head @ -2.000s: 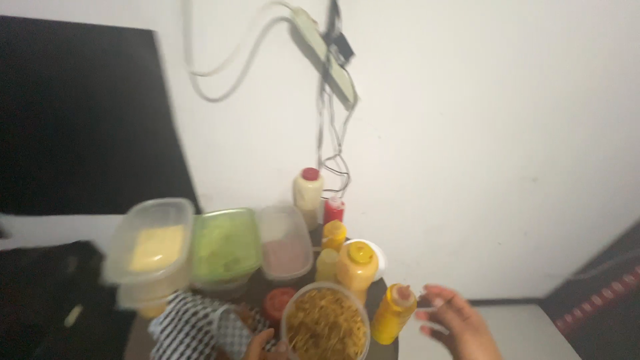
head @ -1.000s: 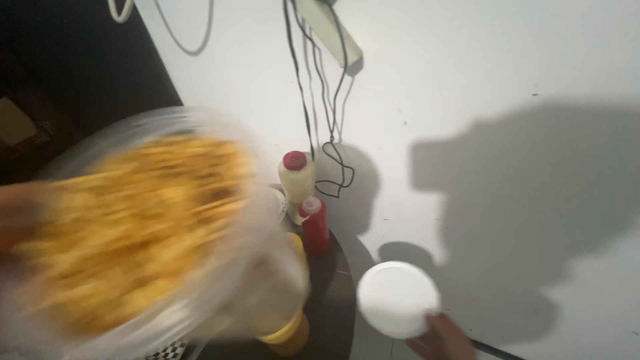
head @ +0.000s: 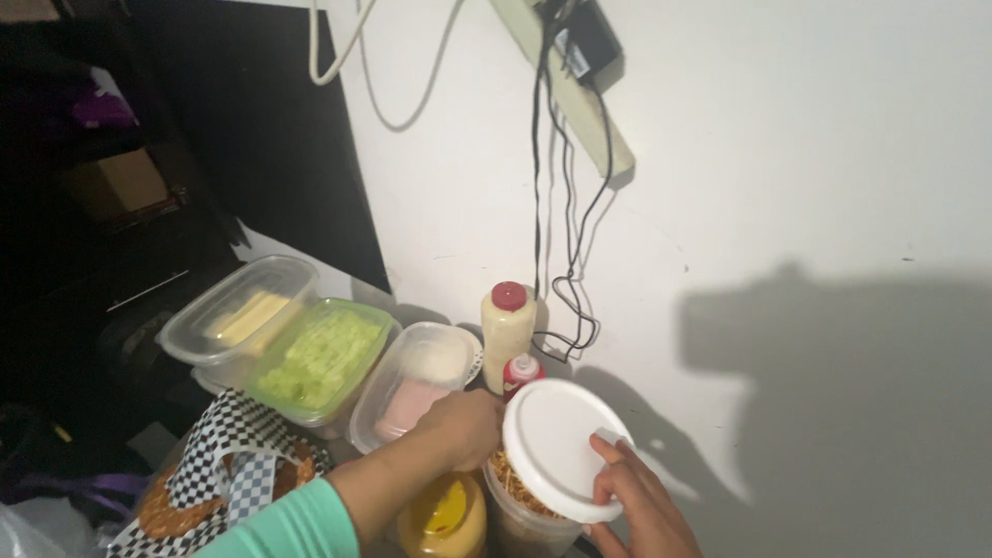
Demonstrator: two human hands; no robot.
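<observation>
My right hand (head: 639, 496) grips the edge of a round white plastic lid (head: 567, 449), which lies tilted over the mouth of a clear round tub (head: 535, 527) of golden shredded food. From the lower left my left forearm, in a mint-green sleeve, reaches across; my left hand (head: 461, 426) is at the lid's left edge above the tub, its fingertips hidden. Close by, below my left wrist, stands a squeeze bottle with a yellow top (head: 446, 508). Behind the hands are a red squeeze bottle (head: 523, 373) and a cream-filled bottle with a red cap (head: 509, 329).
Left of the hands are plastic containers of chopped green vegetable (head: 325, 360), pink and white slices (head: 411, 399) and yellow slices (head: 252, 318). Food wrapped in checkered paper (head: 232, 442) sits lower left. A power strip (head: 577, 101) with hanging cables is on the white wall behind.
The tub, raised at the left one second ago, now stands low in front of me. The white lid, held away at the right then, is now over the tub's mouth.
</observation>
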